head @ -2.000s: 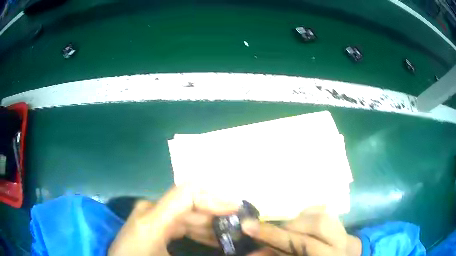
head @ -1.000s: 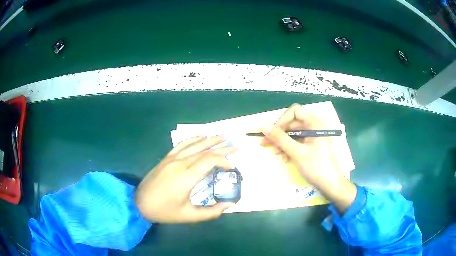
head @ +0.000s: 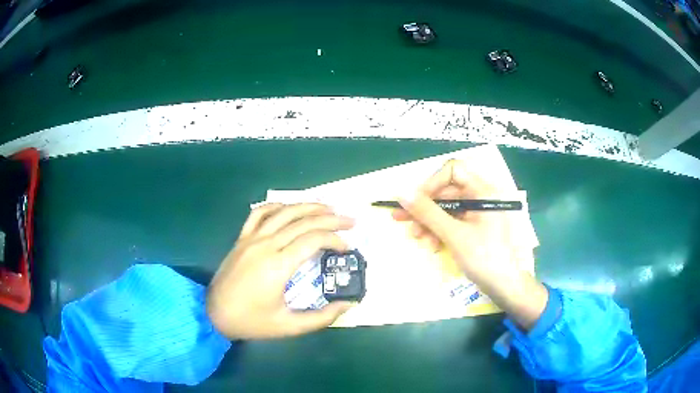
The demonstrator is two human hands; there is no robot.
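Observation:
A black rounded-square watch housing [head: 344,275] with silver and white parts inside lies face up over the adhesive backing sheets. My left hand [head: 280,269] holds it at its left side between thumb and fingers. My right hand [head: 468,226] holds black tweezers [head: 491,205] like a pen, tips pointing left, above the housing and apart from it. The cream-white backing sheets [head: 384,299] lie under both hands, with blue-marked printed areas near the housing and near my right wrist. Whether a piece is at the tweezer tips cannot be told.
Beyond the worn white strip [head: 230,119], several housings [head: 503,61] lie spread on the green surface, one far left [head: 75,77]. A red tray [head: 29,230] with dark contents is at the left edge. A pale post [head: 675,132] stands at the right.
From two seconds ago, the hands have parted and the right hand now holds tweezers. Since one second ago, the housing has shifted slightly up-left. The far housings have moved left.

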